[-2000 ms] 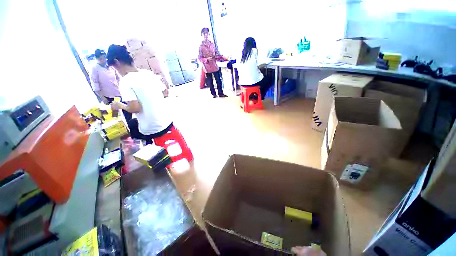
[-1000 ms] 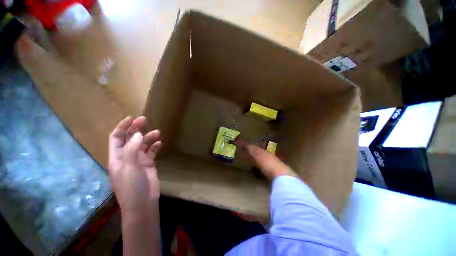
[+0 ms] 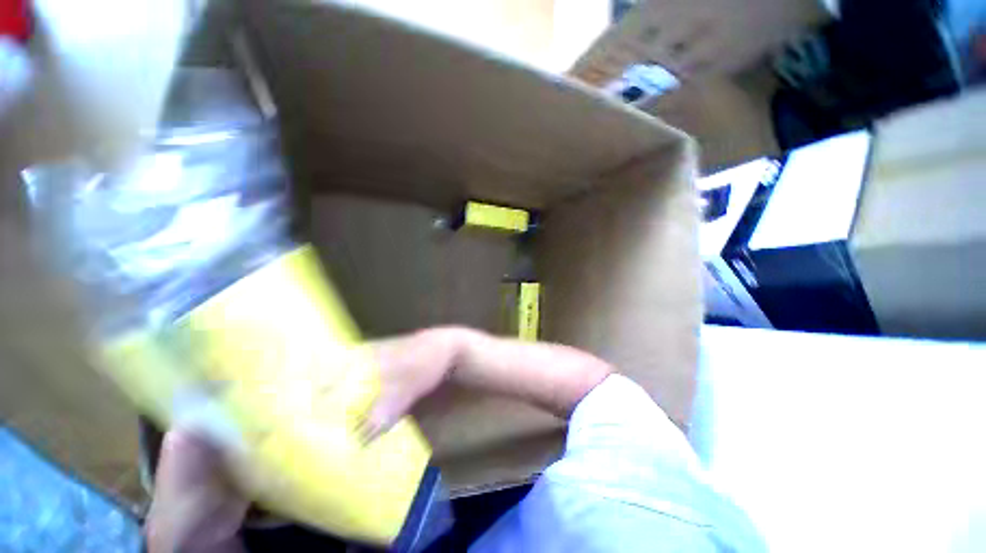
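A yellow retail box (image 3: 308, 405) with a dark end is close to the camera, tilted and blurred, above the left part of the open cardboard carton (image 3: 487, 97). A loose clear film bag (image 3: 200, 221) stretches from its far end to the upper left. My right hand (image 3: 411, 373) grips the box's right side. My left hand (image 3: 200, 491) is blurred and holds its lower left side, the fingers partly hidden. Inside the carton, one yellow box (image 3: 495, 217) lies by the far wall and another (image 3: 529, 311) stands near the right wall.
A white and black printed box (image 3: 805, 248) and a brown carton (image 3: 930, 205) are at the right. A white surface (image 3: 843, 432) is at the lower right. Clear film scraps (image 3: 54, 502) show at the lower left. A blurred white shape (image 3: 103, 65) is at the upper left.
My right hand has come up from the carton floor. A yellow box is now between both hands, lifted towards the left. The view has shifted closer to the carton.
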